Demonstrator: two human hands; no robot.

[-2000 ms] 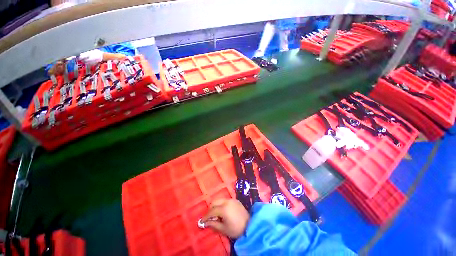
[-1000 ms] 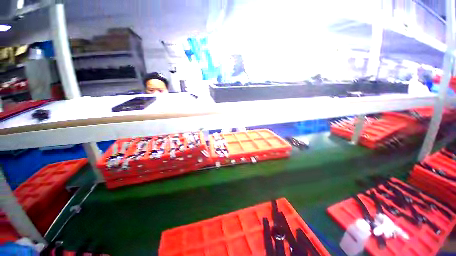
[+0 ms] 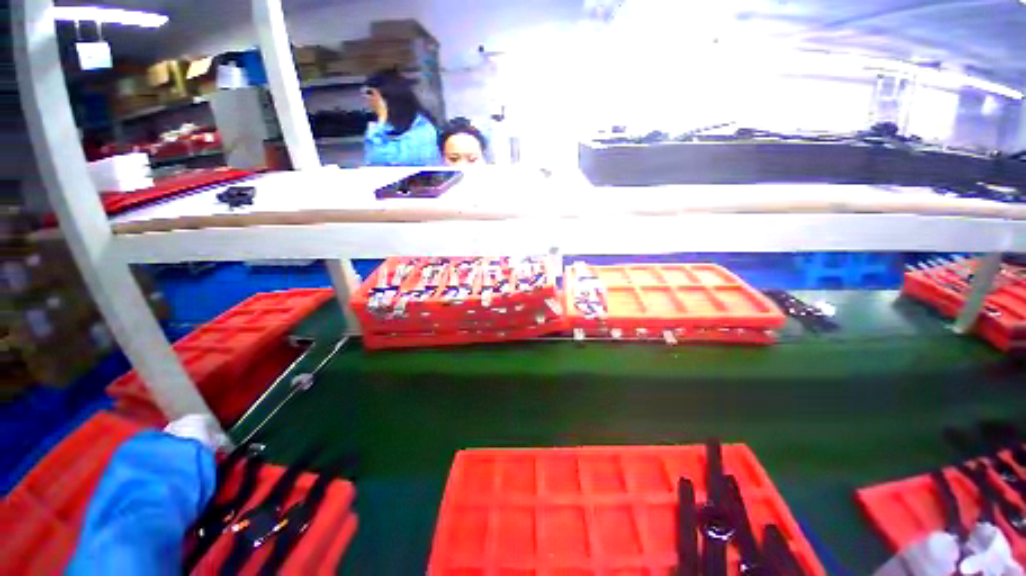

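Note:
My left hand (image 3: 197, 430), in a white glove with a blue sleeve, reaches over the left edge of a red tray (image 3: 343, 529) of black-strap watches (image 3: 261, 524) at the lower left. The sleeve hides part of it, so I cannot tell whether it holds anything. My right hand is out of the picture. A red compartment tray (image 3: 540, 518) lies in front of me, with black-strap watches (image 3: 720, 520) in its right part and empty cells on its left.
Stacked trays (image 3: 461, 326) with silvery watches stand across the green bench (image 3: 540, 394). A white shelf (image 3: 675, 233) holds a phone (image 3: 419, 183). A shelf post (image 3: 135, 304) stands by my left arm. White cloths (image 3: 979, 551) lie lower right. Two people are behind.
The view has lifted and turned left. My gloved left hand has come into view at the lower left. My right hand, seen over the middle tray two seconds ago, is out of the picture.

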